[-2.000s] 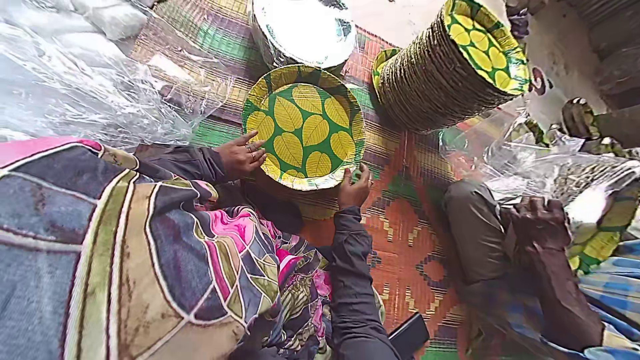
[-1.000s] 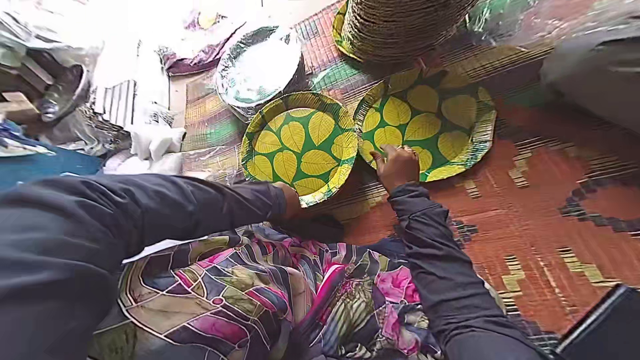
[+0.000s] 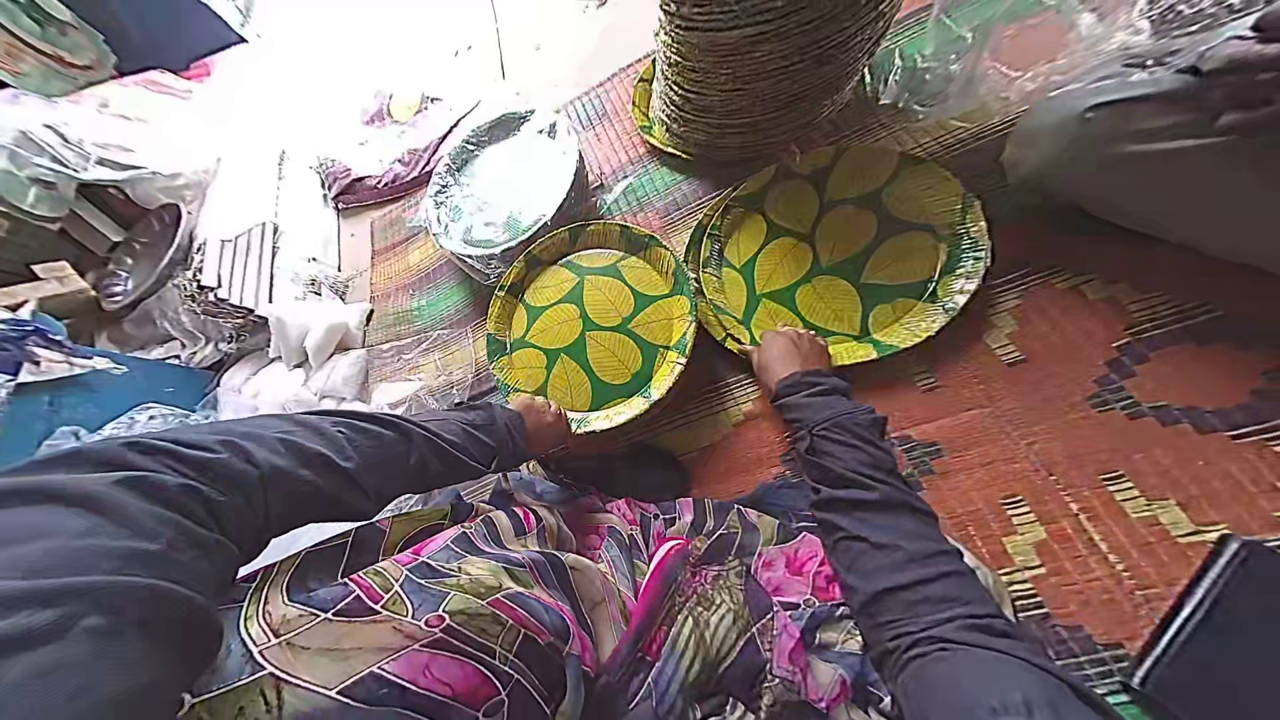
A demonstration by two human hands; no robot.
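Note:
A round green plate with yellow leaf print (image 3: pixel 608 310) lies in front of me, apparently on others like it. My left hand (image 3: pixel 543 422) is at its near left rim, fingers partly hidden by the sleeve and rim. Right beside it lies a second leaf-print plate (image 3: pixel 830 250), with at least one more rim showing under its left side. My right hand (image 3: pixel 788 357) grips this plate's near rim, fingers bent over the edge. A tall stack of plates (image 3: pixel 770 80) lies beyond it.
Silvery round plates in clear plastic (image 3: pixel 505 185) sit behind the left plate. White packets (image 3: pixel 320 345) and a metal bowl (image 3: pixel 148 255) are at left. A patterned woven mat (image 3: pixel 1080 420) spreads underneath. A dark flat object (image 3: pixel 1215 640) is at lower right, clear plastic (image 3: pixel 1040 45) at upper right.
Two seconds ago both hands were at one plate's sides; now a second leaf-print plate lies to its right with my right hand on its rim. The view has swung left.

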